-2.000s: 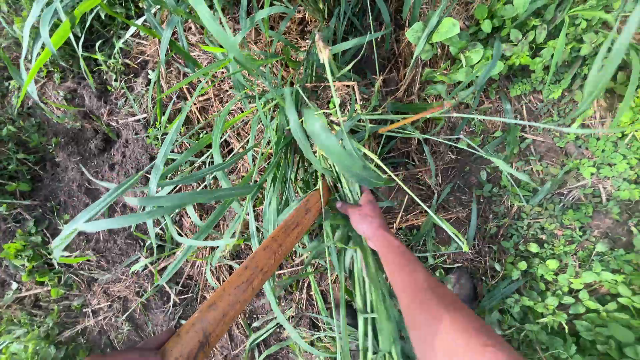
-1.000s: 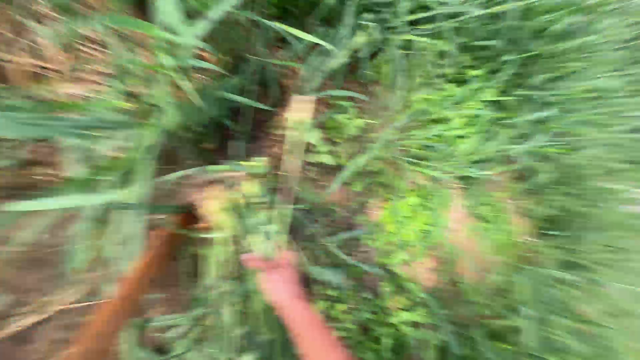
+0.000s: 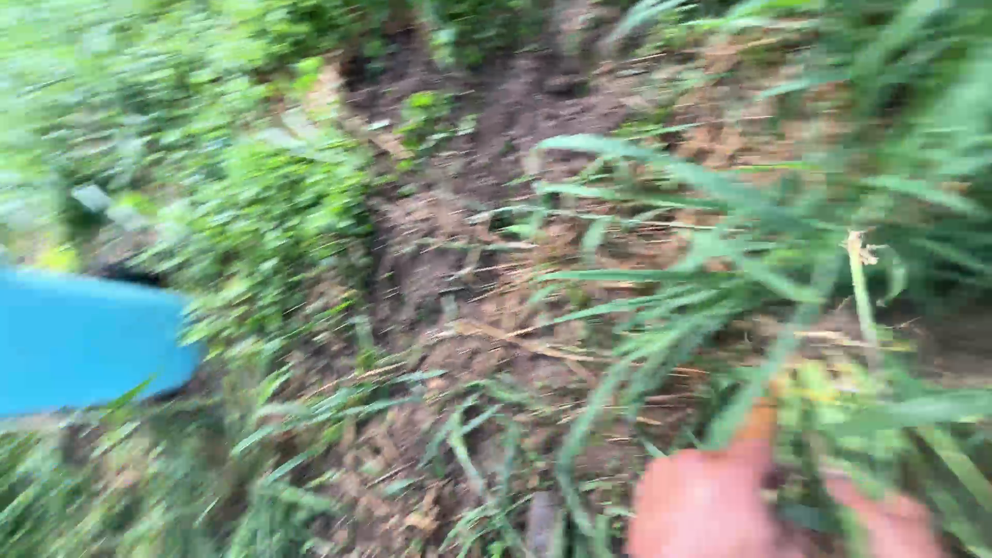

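At the lower right my left hand is closed around a wooden handle, of which only a short orange-brown piece shows. Just right of it, my right hand grips a bunch of long green grass stalks and is partly covered by them. Both hands are blurred and cut off by the bottom edge. A cut stalk stands up above the right hand. The handle's far end is hidden among the leaves.
A smooth bright blue object, blurred, enters from the left edge. Low leafy plants grow at the upper left. Bare soil with dry straw runs down the middle, and long grass blades lean over it.
The view has swung strongly to the left, so both hands now sit at the lower right. The blue object has come into sight. My left hand is now close beside my right hand.
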